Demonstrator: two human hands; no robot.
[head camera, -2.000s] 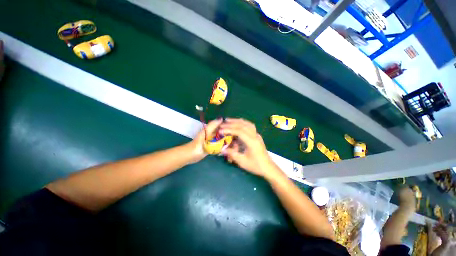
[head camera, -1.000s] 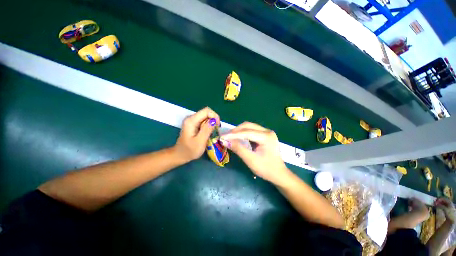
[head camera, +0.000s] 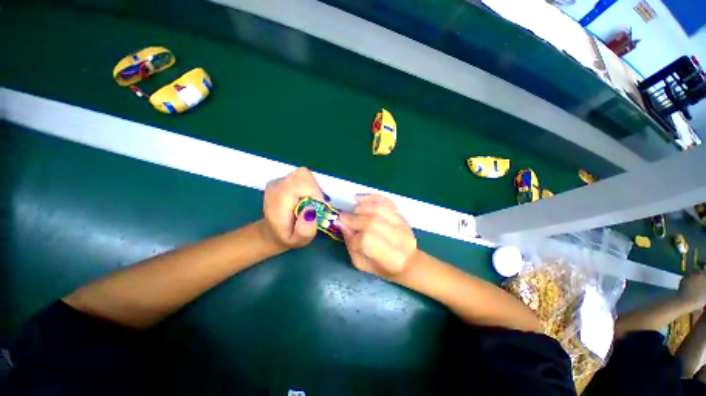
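Note:
A yellow toy shell (head camera: 319, 215) is held between my two hands over the near edge of the pale rail, its open side up. A green circuit board and small white and red parts show inside it. My left hand (head camera: 292, 207) is closed around the shell's left end, with the thumb on the board. My right hand (head camera: 380, 235) grips the right end, with fingertips at the white and red parts. The fingers hide much of the shell.
Yellow shells (head camera: 181, 90) lie on the green belt (head camera: 286, 100) beyond the pale rail (head camera: 147, 145). A clear bag of gold-tan parts (head camera: 546, 298) and a white round cap (head camera: 508, 261) lie beside my right arm. A grey post crosses at right. Another person's arm (head camera: 658, 315) is at far right.
The held shell has turned so its circuit board faces up, and both hands have closed in around it. The belt shells appear further right in view than a second ago.

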